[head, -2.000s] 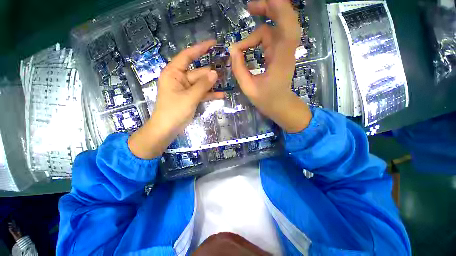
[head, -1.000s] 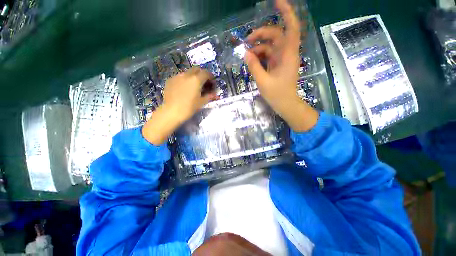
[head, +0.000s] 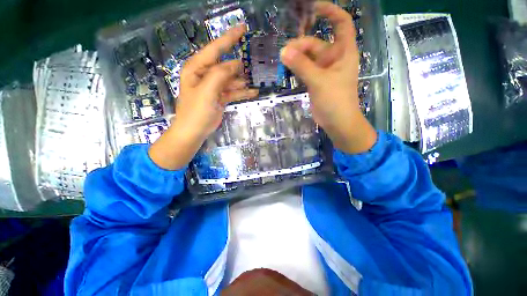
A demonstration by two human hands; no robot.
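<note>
A clear blister tray (head: 378, 58) holds rows of small circuit boards (head: 143, 107). My left hand (head: 205, 87) is over the tray, fingers spread, with its tips beside a dark board (head: 266, 58) that has a bright blue patch (head: 281, 75). Whether the fingers touch or hold this board is unclear. My right hand (head: 332, 69) is on the board's other side, thumb and fingers bent. A brownish blur shows by its upper fingers; any small piece held there cannot be made out. A shiny adhesive sheet (head: 263, 136) with dotted white edges lies across the tray's near part.
A fanned stack of marked white sheets (head: 69, 124) lies left of the tray, with glossy plastic packaging (head: 20, 144) beyond it. A silvery sheet stack (head: 442, 81) lies at right. A crumpled clear bag (head: 514, 63) is at the far right on the dark green bench.
Since the last frame, the view has shifted. My left hand has its fingers more extended beside the dark board, which now shows between the hands. My right hand's fingers are more curled.
</note>
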